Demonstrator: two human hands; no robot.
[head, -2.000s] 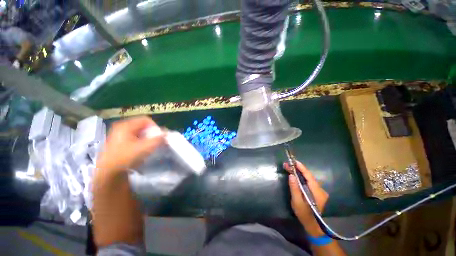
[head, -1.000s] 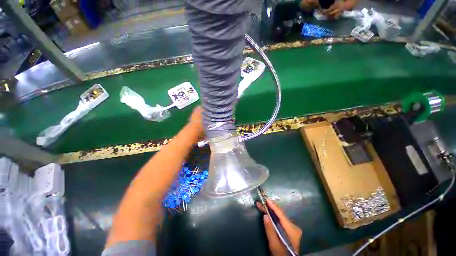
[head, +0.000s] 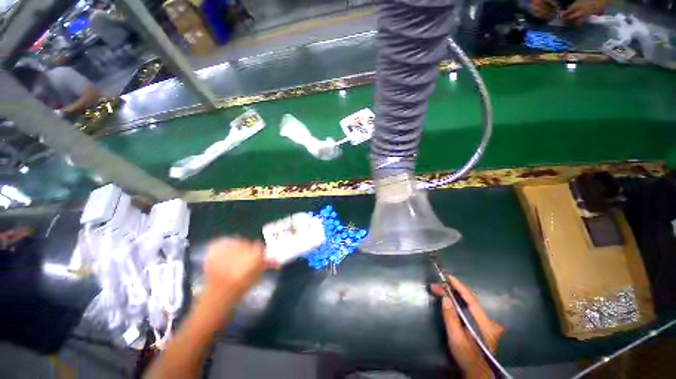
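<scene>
My left hand [head: 233,268], blurred, holds a white open housing [head: 294,237] by its left edge above the dark green bench. The housing's right side overlaps the pile of small blue disc components [head: 335,238]. My right hand [head: 468,320] holds a soldering iron [head: 447,284] like a pen, its tip pointing up just below the rim of the clear fume hood [head: 410,226]. The iron tip touches nothing that I can see.
White corded units in clear bags [head: 122,277] stand at the left. Bagged units [head: 247,126] lie on the green conveyor [head: 563,111] behind the worn rail. A cardboard tray [head: 571,252] with silvery bits is at the right. The ribbed duct [head: 410,81] hangs centrally. People's hands show across the belt.
My left hand was reaching toward the conveyor behind the duct; it is now back over the bench at left with a white housing. My right hand still holds the iron. The camera view has shifted.
</scene>
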